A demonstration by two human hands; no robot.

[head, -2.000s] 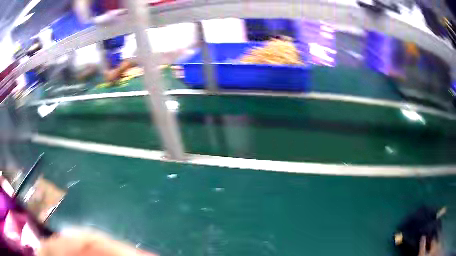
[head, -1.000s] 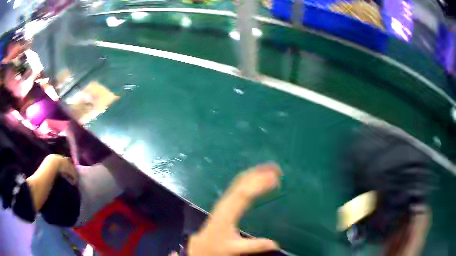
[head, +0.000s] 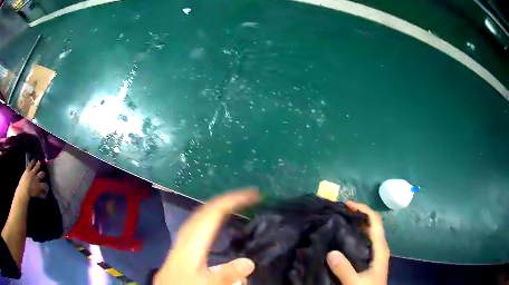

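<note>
A floppy, folded black bundle (head: 301, 239) is at the table's near edge, at the bottom of the view. A pale yellow-tan end piece (head: 328, 190) shows at its far side. My right hand (head: 365, 250) grips the bundle's right side, thumb on top and fingers around the far edge. My left hand (head: 209, 242) is at the bundle's left side, blurred, with thumb and fingers spread apart; whether it touches the bundle is unclear. A white bottle with a blue tip (head: 396, 193) lies on its side on the green table, right of the bundle.
The glossy green table (head: 268, 111) has dried marks and a pale rail (head: 402, 25) along its far side. A tan board (head: 36, 89) lies far left. Another person's arm (head: 19, 206), a red stool (head: 109, 214) and yellow-black floor tape (head: 103, 266) are at lower left.
The view has tilted down towards the near table. The black bundle has come from the right to between my hands. The white bottle now shows clearly on the table.
</note>
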